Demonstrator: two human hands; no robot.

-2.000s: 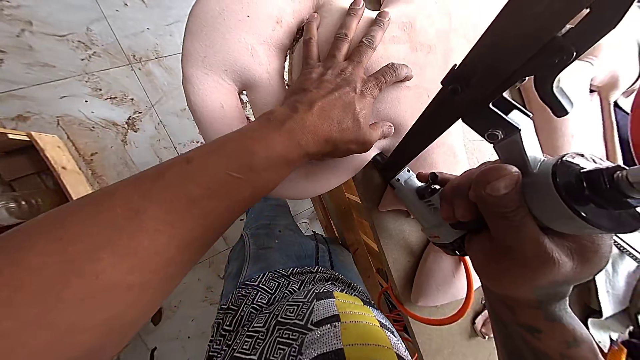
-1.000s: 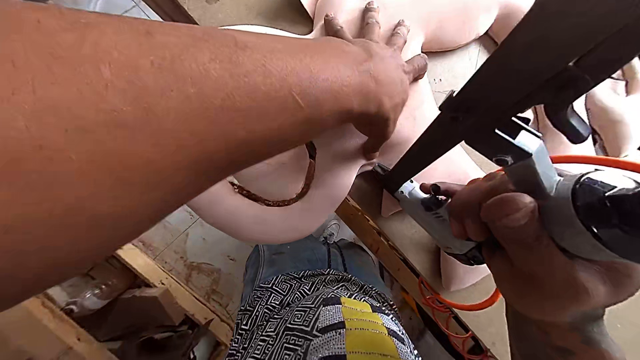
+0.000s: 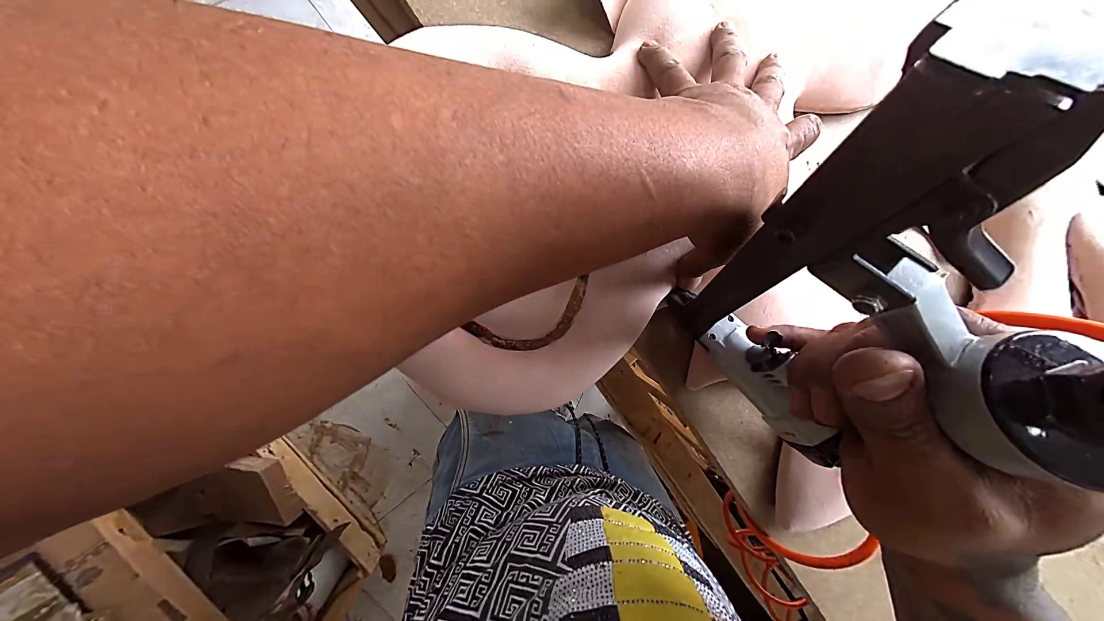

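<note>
My left hand (image 3: pixel 733 129) presses down with spread fingers on a pale pink padded piece, perhaps foam (image 3: pixel 517 379), holding no tool. A curved slot with a brown, rough edge shows in the piece below my forearm. My right hand (image 3: pixel 914 414) grips a pneumatic stapler (image 3: pixel 759 371) with a grey body and a long black magazine (image 3: pixel 828 207) that slants to the upper right. Its nose rests at or very near the piece's edge, just below my left hand; whether they touch cannot be told.
An orange air hose (image 3: pixel 828 556) curls below the stapler. A wooden rail (image 3: pixel 655 431) runs beneath the padded piece. More pale pink pieces (image 3: pixel 811 492) lie around at the right. At the lower left stands a wooden crate (image 3: pixel 328 509) with scraps on the tiled floor.
The padded piece and my left forearm have shifted and turned between the frames; the curved slot now shows below the forearm. The stapler stays in my right hand. The view has moved somewhat.
</note>
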